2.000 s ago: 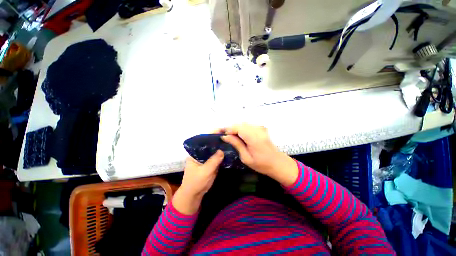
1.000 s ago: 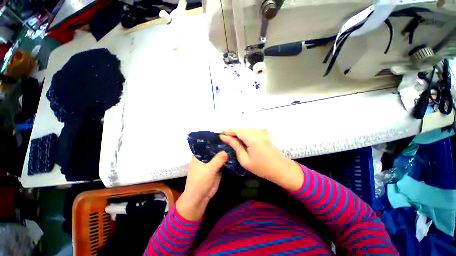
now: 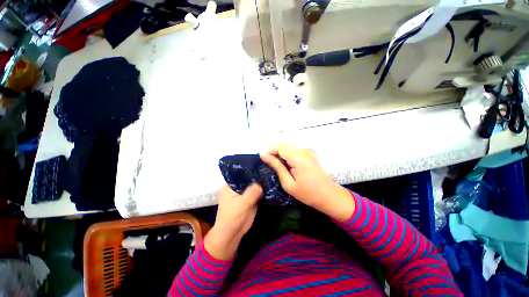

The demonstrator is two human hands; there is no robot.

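Note:
A dark navy pocket piece [image 3: 246, 168] with pale flecks is held at the front edge of the sewing machine table [image 3: 185, 174]. My left hand [image 3: 236, 209] grips its lower edge, thumb on top. My right hand [image 3: 299, 174] pinches its upper right edge with thumb and fingers. The piece looks partly folded; its underside and the fingers beneath are hidden. A patterned pocket piece [image 3: 49, 179] lies at the far left of the table.
A large rounded dark pile [image 3: 101, 96] lies upper left, dark folded pieces [image 3: 93, 171] below it. The sewing machine [image 3: 359, 23] stands at the back right. An orange basket [image 3: 110, 226] with dark cloth is below the table; a blue basket [image 3: 417, 200] is at right.
The piece has opened from a narrow pointed shape to a wider one, and my left thumb has moved slightly down on it. The camera view has shifted a little. Both hands keep hold.

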